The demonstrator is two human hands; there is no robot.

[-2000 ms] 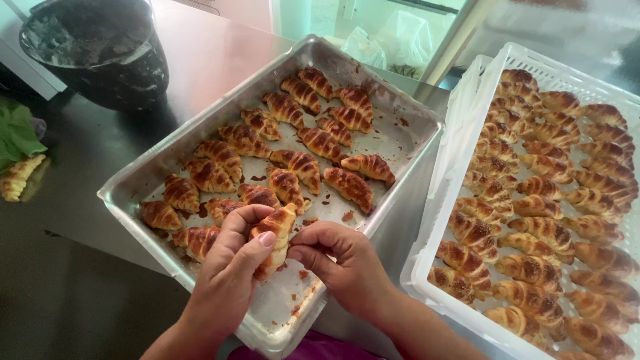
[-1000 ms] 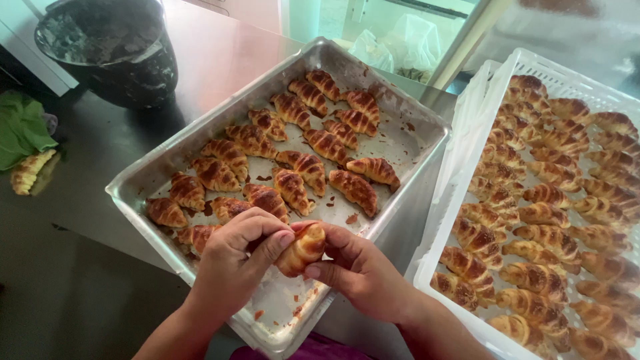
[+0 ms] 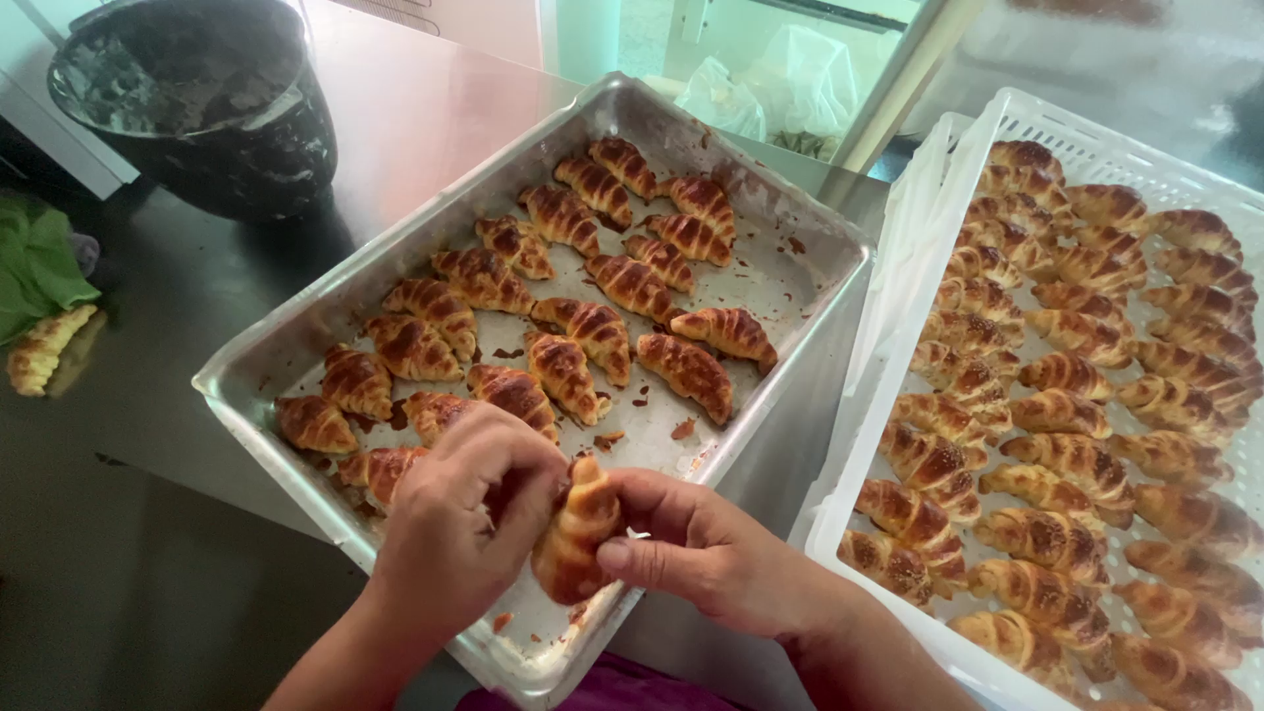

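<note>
Between my two hands a baked croissant [image 3: 578, 538] is held upright over the near edge of a metal baking tray [image 3: 790, 237]. My right hand [image 3: 706, 553] grips its right side between thumb and fingers. On its other side, my left hand [image 3: 464, 513] touches it near the upper tip with thumb and forefinger; whether it grips the croissant is hard to tell. Several browned croissants [image 3: 632, 286] lie in the tray among dark crumbs. At the right stands a white perforated plastic crate [image 3: 908, 326] holding rows of croissants [image 3: 1066, 464], some topped with seeds.
A dark, smeared bucket [image 3: 217, 148] stands at the back left on the metal table [image 3: 395, 118]. A pale croissant [image 3: 47, 348] lies by a green cloth-like thing [image 3: 38, 262] at the far left. Clear plastic bags [image 3: 810, 84] are behind the tray.
The croissant was tilted in my left hand, then turned between both hands; now it points upright, its paler side showing. The croissants in the tray have not plainly moved.
</note>
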